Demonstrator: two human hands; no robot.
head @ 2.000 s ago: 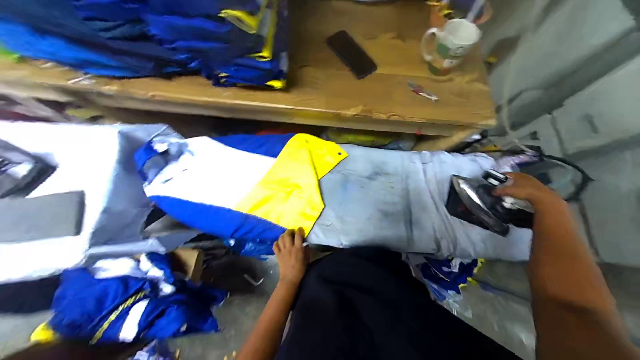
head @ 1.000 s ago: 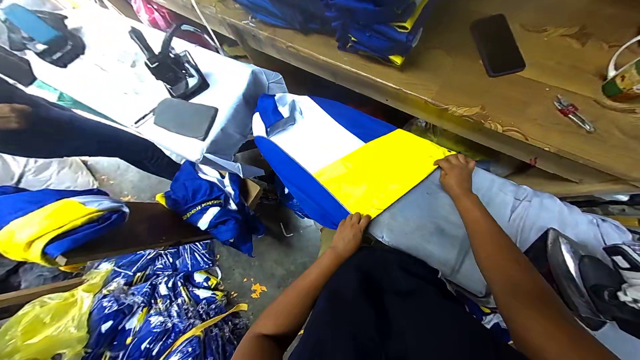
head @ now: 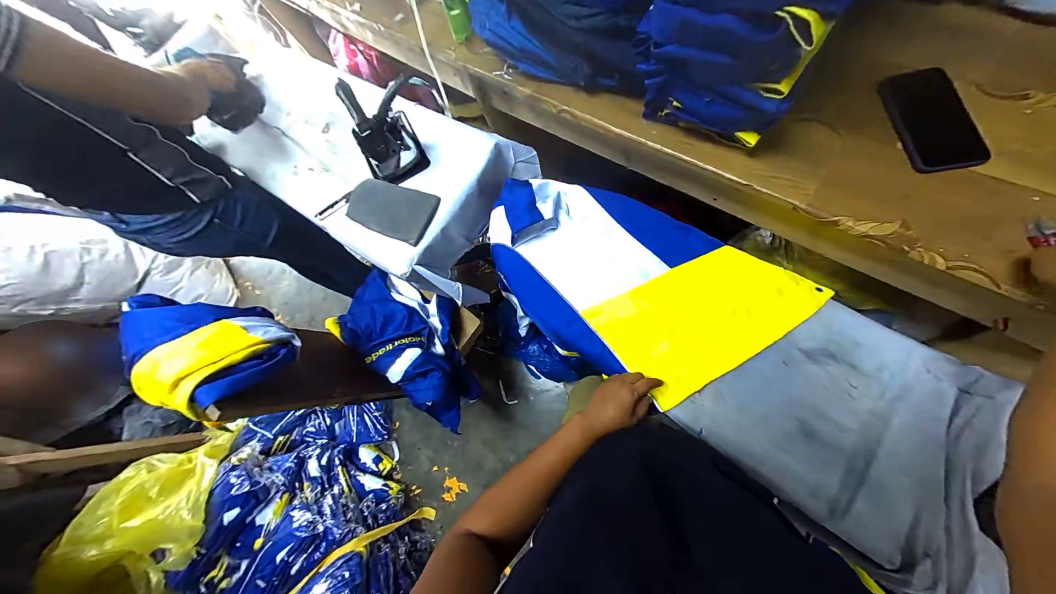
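Note:
A blue, white and yellow garment [head: 701, 318] lies spread over the far part of a padded, grey-covered ironing board [head: 825, 412]. My left hand [head: 617, 404] holds its near edge at the corner of the yellow panel, thumb and fingers pinching the cloth. At the right edge of the view, the fingertips of my right hand [head: 1044, 266] show just beside a small red-handled tool [head: 1041, 233] on the wooden table. The rest of that hand is cut off, so its grip cannot be made out. The iron is out of view.
The wooden table [head: 792, 194] holds folded blue garments [head: 718, 58] and a phone [head: 932, 120]. At upper left, a co-worker's hand [head: 210, 78] is on an iron at a white-covered table [head: 470, 190], where another iron [head: 388, 144] stands. Plastic-wrapped garments [head: 305, 503] lie at lower left.
My right hand was on an iron two seconds ago, then at the far yellow corner; it has left the cloth for the table's right side. My left hand stays at the near edge. The view has swung left.

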